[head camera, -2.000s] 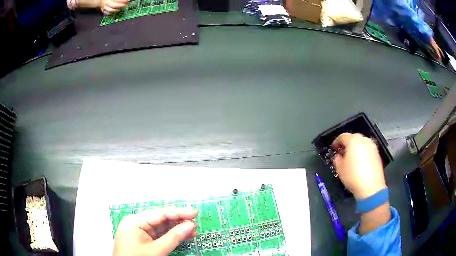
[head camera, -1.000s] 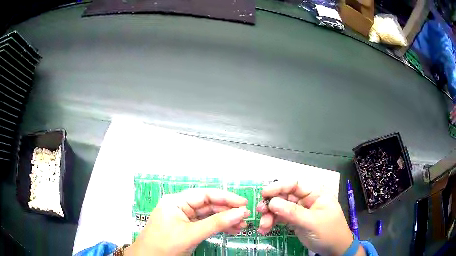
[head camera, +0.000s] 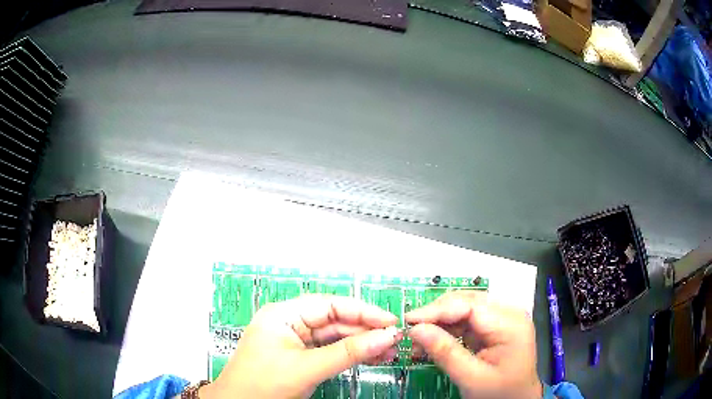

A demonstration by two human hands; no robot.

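Observation:
A green PCB panel (head camera: 234, 300) lies on the white sheet (head camera: 226, 226), partly covered by both hands. Two small black components (head camera: 436, 280) stand near its far edge at the right. My left hand (head camera: 312, 347) and my right hand (head camera: 476, 343) are over the panel, fingertips nearly touching. Something tiny and dark shows between the fingertips; it is too small to make out fully. The right fingers are pinched at it; whether the left fingers also grip it is unclear.
The left parts bin (head camera: 108, 257) holds pale pieces; the right bin (head camera: 642, 257) holds dark pieces. A blue-purple marker (head camera: 555, 331) and its cap (head camera: 595, 353) lie near the right bin. A black rack (head camera: 27, 132) stands far left. A cardboard box (head camera: 566, 25) and plastic bag (head camera: 611, 47) are at the back.
My right hand has come from the right bin to the panel, meeting my left hand. Since one second ago the fingertips have moved closer together. The view has shifted.

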